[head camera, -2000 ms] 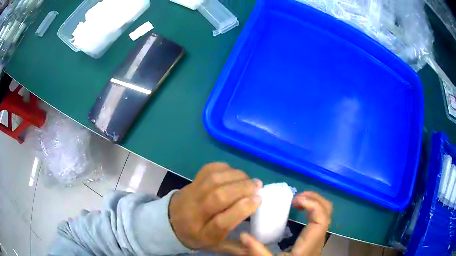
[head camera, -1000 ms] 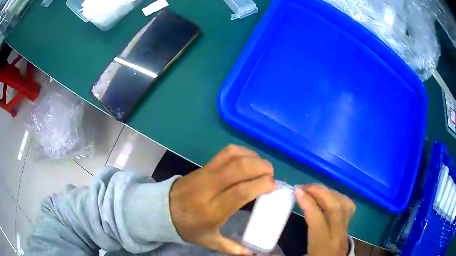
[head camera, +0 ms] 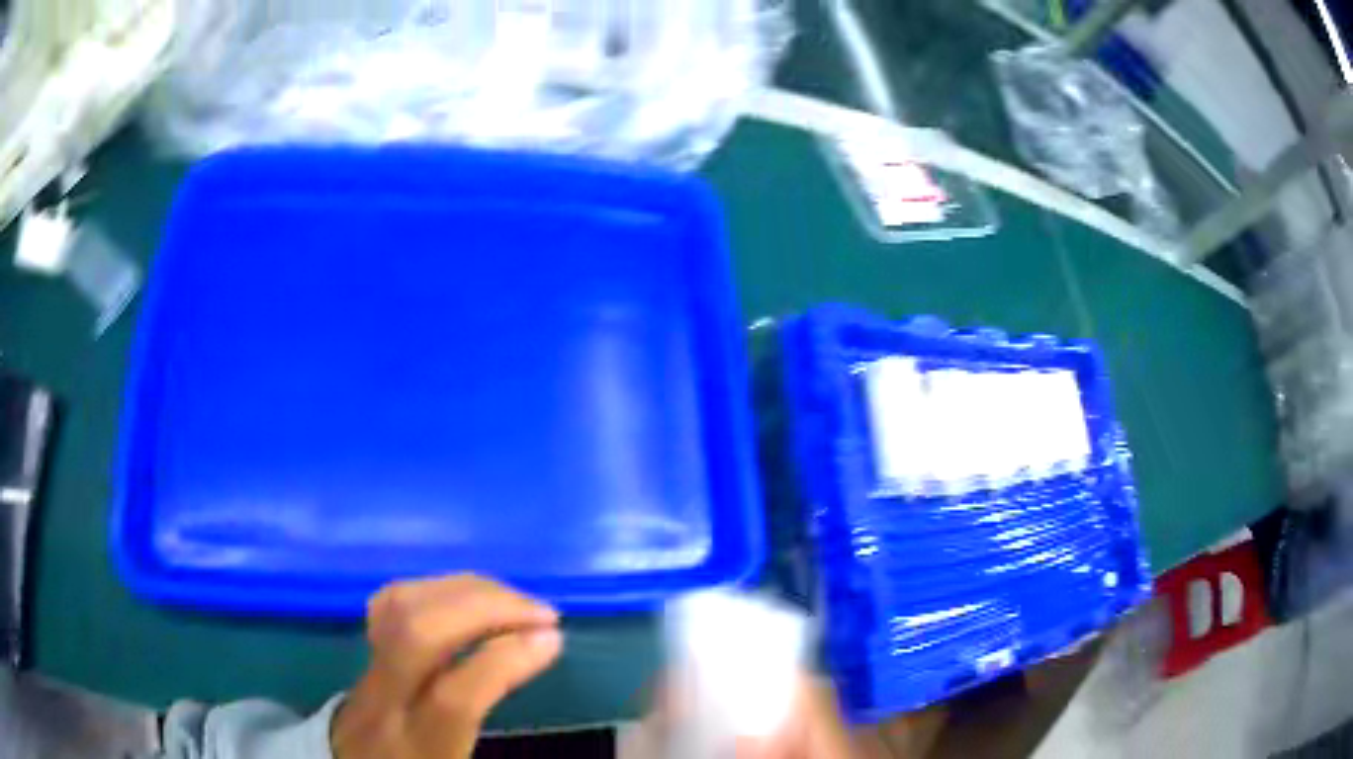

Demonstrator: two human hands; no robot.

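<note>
A white block-shaped unit (head camera: 738, 660) is at the lower middle, blurred, in front of the large blue tray's near edge. My right hand (head camera: 794, 727) is behind and below it, blurred and partly cut off by the bottom edge, and holds it. My left hand (head camera: 445, 660) is to the left at the tray's near rim, thumb and index finger close together; nothing shows between them. The large blue tray (head camera: 430, 371) lies on the green bench.
A blue slotted tray (head camera: 965, 578) with film and a row of white units stands right. A clear labelled box (head camera: 913, 200) lies behind it. Clear bags (head camera: 475, 74) line the back. A dark phone (head camera: 22, 504) is at far left, a red stool (head camera: 1209, 605) at lower right.
The view has swung right, bringing the slotted tray fully into the picture. My left hand has come off the white unit, which is now in my right hand alone, and the hands are apart.
</note>
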